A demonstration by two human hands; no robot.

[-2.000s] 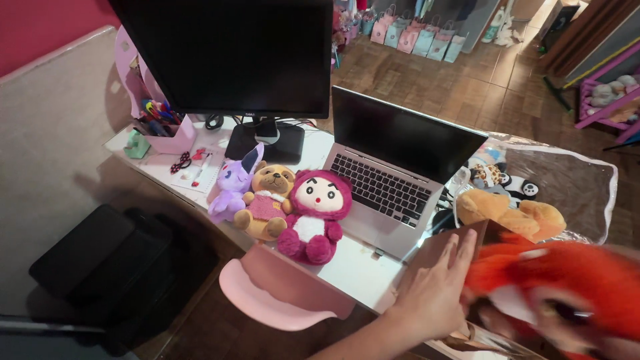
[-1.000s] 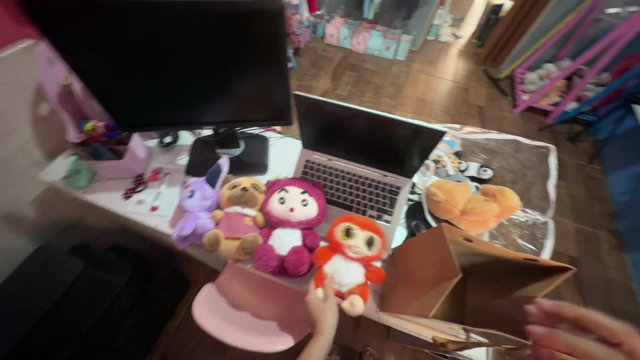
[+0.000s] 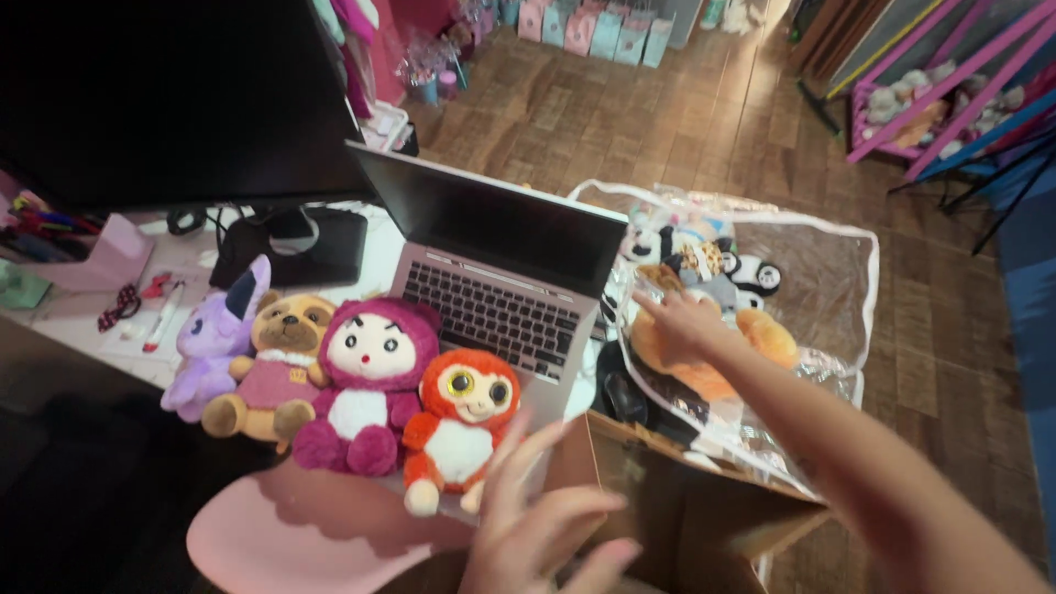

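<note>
Four plush toys sit in a row along the desk's front edge: a purple one [image 3: 206,355], a brown dog in a pink shirt [image 3: 276,363], a magenta hooded one [image 3: 363,388] and an orange-red monkey [image 3: 462,421]. My left hand [image 3: 540,516], fingers spread and slightly blurred, is just right of the monkey, over the open cardboard box [image 3: 693,511], holding nothing visible. My right hand [image 3: 681,326] reaches over a clear plastic bag [image 3: 825,289] and rests on or just above an orange plush toy [image 3: 767,338]; its grip cannot be made out. Panda plush toys [image 3: 755,276] lie beyond it.
A laptop [image 3: 495,305] stands open behind the plush row, with a large monitor [image 3: 181,99] to its left. A pink chair [image 3: 313,528] is against the desk's front. Pens fill a pink holder [image 3: 124,252]. At the upper right stands a pink rack [image 3: 907,132] with plush toys.
My left hand has left the orange-red monkey, which stays seated at the row's right end. My right hand has moved from beside the cardboard box to the plush toys in the plastic bag.
</note>
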